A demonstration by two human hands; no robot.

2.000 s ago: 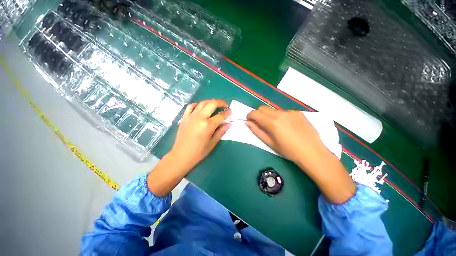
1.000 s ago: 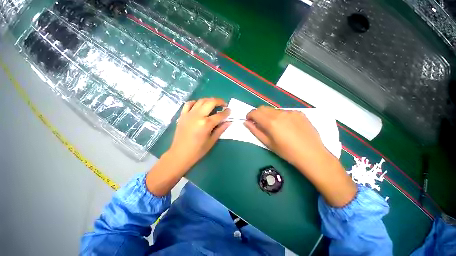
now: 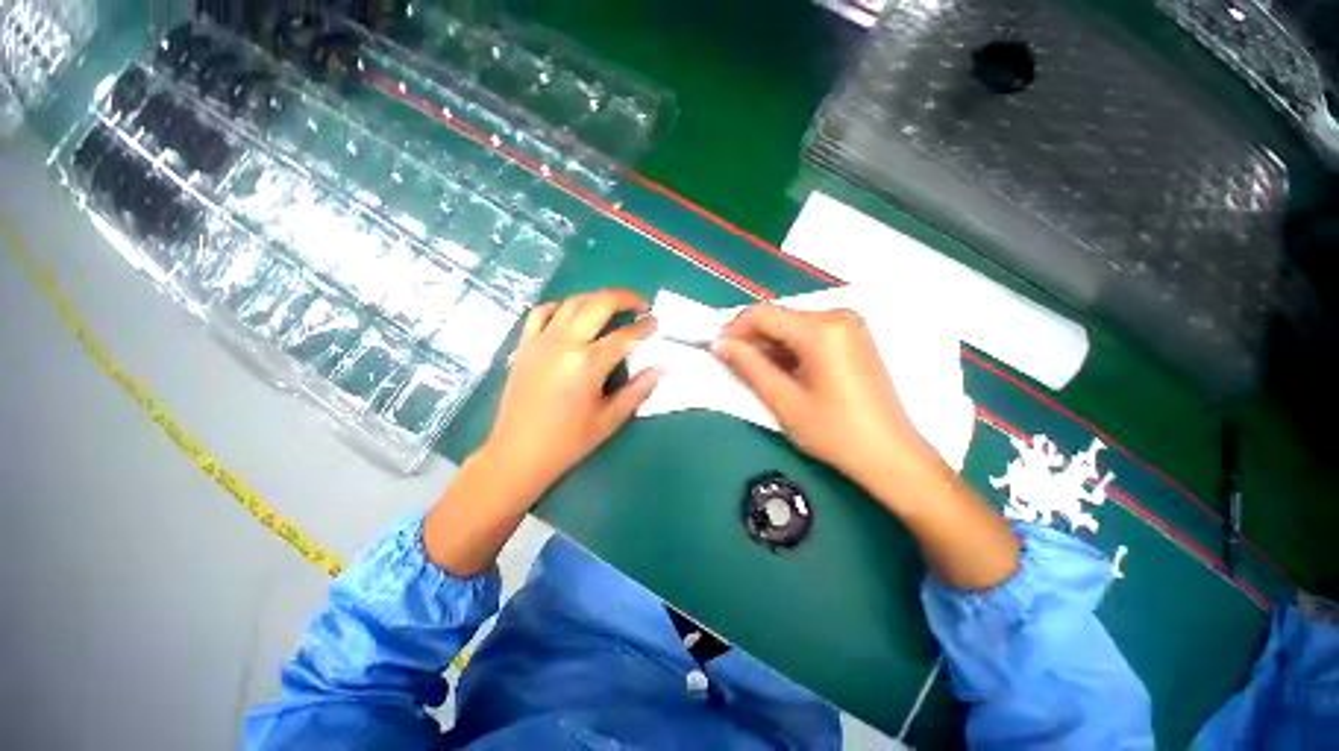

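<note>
Fanned white release-paper sheets (image 3: 911, 352) lie on the green mat in front of me. My left hand (image 3: 565, 374) holds their left edge between thumb and fingers. My right hand (image 3: 815, 374) is over the sheets, its thumb and forefinger pinched together at a thin dark tool, seemingly tweezers (image 3: 687, 341), whose tip rests on the paper between my hands. A round black module with a pale centre (image 3: 777, 511) lies on the mat below the sheets, touched by neither hand. A loose pile of small white pieces (image 3: 1051, 481) lies right of my right forearm.
A clear blister tray (image 3: 316, 235) with dark modules in some pockets is at left. Behind the red line are a white strip (image 3: 940, 289) and stacked trays (image 3: 1057, 176) with a black module (image 3: 1003, 66) on top. A black pen (image 3: 1231, 492) lies far right. A blue sleeve (image 3: 1285, 690) shows bottom right.
My right thumb and fingers have shifted and the dark tool shows more between my hands. The sheets look more bowed. The whole view has shifted slightly.
</note>
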